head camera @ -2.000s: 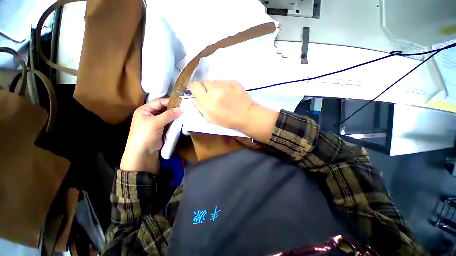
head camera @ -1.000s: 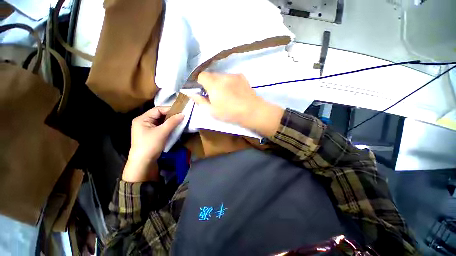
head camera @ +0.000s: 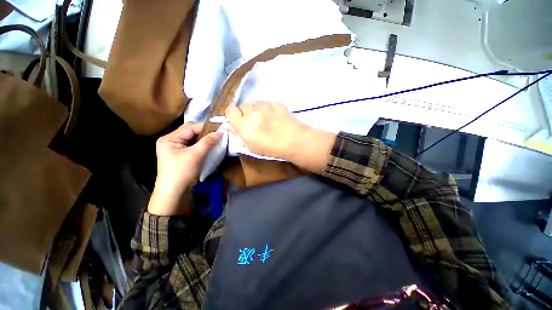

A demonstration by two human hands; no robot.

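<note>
A bag body lies in front of me, its white lining side (head camera: 272, 27) up and a brown face (head camera: 148, 66) at its left. A narrow brown edge strip (head camera: 290, 48) curves across the white down to my hands. My left hand (head camera: 181, 151) pinches the strip's lower end and white material between thumb and fingers. My right hand (head camera: 263, 130) is closed at the strip just right of my left fingertips. A small pale or shiny bit shows between the hands; I cannot tell what it is or whether the right hand holds a tool.
Brown bag pieces (head camera: 30, 175) with thin loop handles (head camera: 75, 97) are stacked at the left. The white machine bed (head camera: 436, 91) with metal plates is at the upper right. A dark cord (head camera: 369, 98) crosses it towards my right hand. A dark apron covers my lap.
Since a second ago, my right hand has moved slightly down and left, closer to my left hand, and the strip above the hands shows more fully. My left hand keeps its pinch.
</note>
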